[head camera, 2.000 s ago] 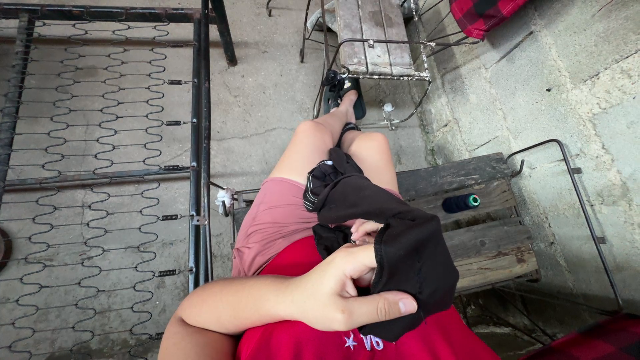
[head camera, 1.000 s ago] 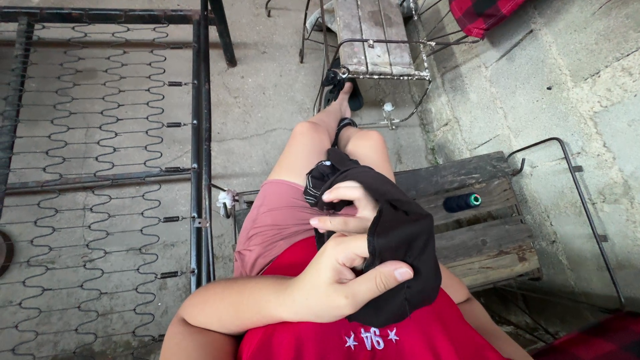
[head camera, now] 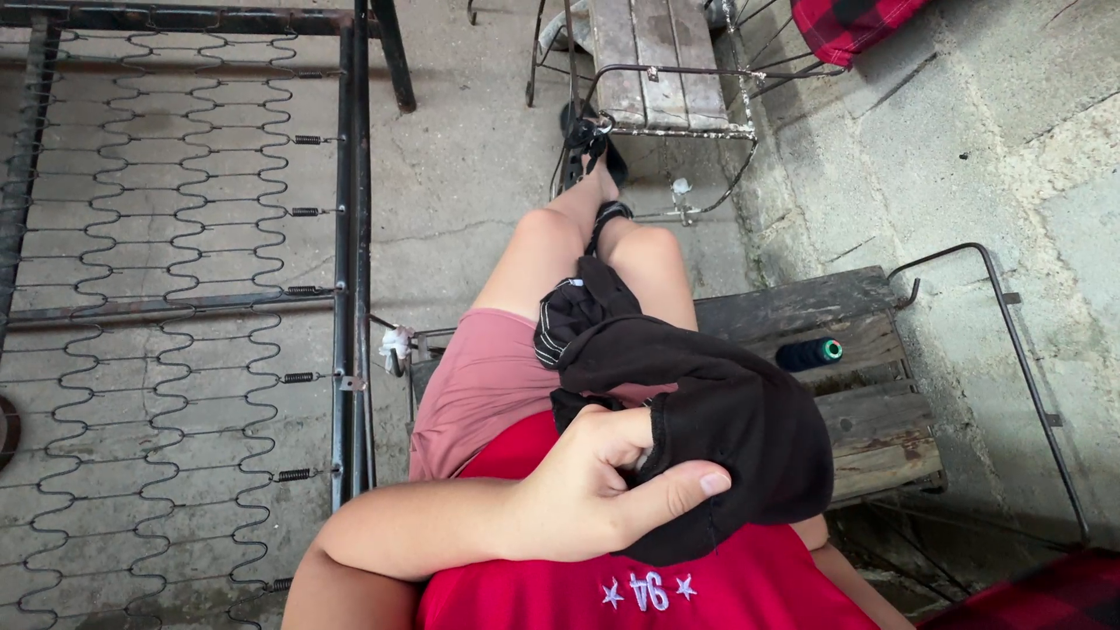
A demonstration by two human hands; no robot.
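Observation:
My left hand [head camera: 612,490] reaches in from the left and grips a black cloth garment [head camera: 752,420] by its edge. The thumb lies on the outside of the cloth, while the fingers go into its opening and are mostly hidden. The garment spreads over my lap, with a bunched part showing white stitching [head camera: 551,328] between my thighs. My right hand is hidden by the cloth; only part of the right arm shows at the lower right. A spool of dark thread [head camera: 801,353] lies on its side on the wooden slat bench [head camera: 875,420], right of the garment.
At the left stands a black metal frame [head camera: 350,219] with wire springs [head camera: 105,210]. A slatted chair with a rusty metal frame [head camera: 661,70] is ahead, by my feet. A concrete wall [head camera: 989,175] runs along the right. Red and black checked cloth [head camera: 853,26] hangs at the top right.
My right hand, visible at the cloth one second ago, is now hidden. The black garment has shifted and spread to the right over my lap. My left hand keeps its grip.

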